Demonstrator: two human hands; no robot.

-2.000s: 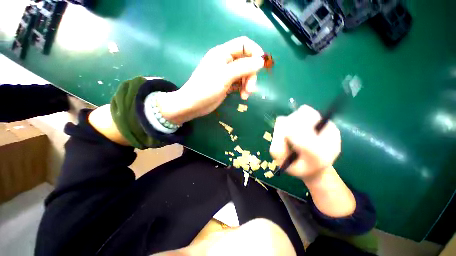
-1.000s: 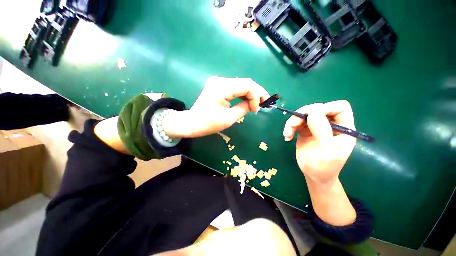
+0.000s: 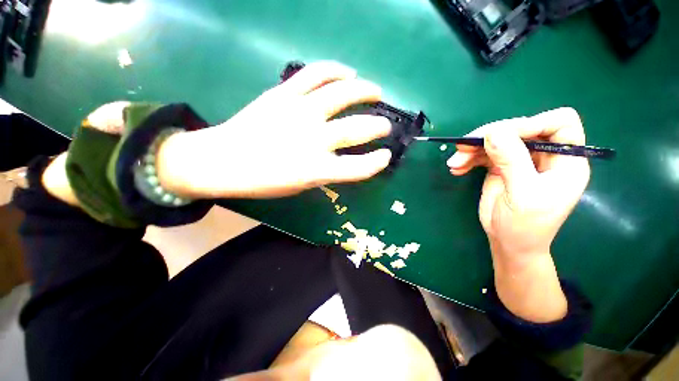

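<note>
My left hand (image 3: 327, 134) lies over a black plastic phone housing (image 3: 398, 123) and holds it on the green tabletop. The palm and fingers hide most of the housing; its right end with molded ribs shows past the fingertips. My right hand (image 3: 530, 156) holds black tweezers (image 3: 551, 147) with pale lettering, like a pen. The tweezer tip points left and meets the right end of the housing. I cannot tell if a small part is at the tip. Yellowish liner scraps (image 3: 366, 244) lie scattered at the near table edge, below the hands.
Stacked black housings (image 3: 495, 30) lie at the top right, cut off by the picture's edge. More dark housings (image 3: 21, 33) stand at the top left. A whitish scrap (image 3: 125, 58) lies on the green tabletop (image 3: 238, 45). The near table edge runs below my forearms.
A black housing is now under my left hand, which earlier pinched a small dark piece. My right hand has moved right, and the tweezer tip now meets the housing. The view has shifted.
</note>
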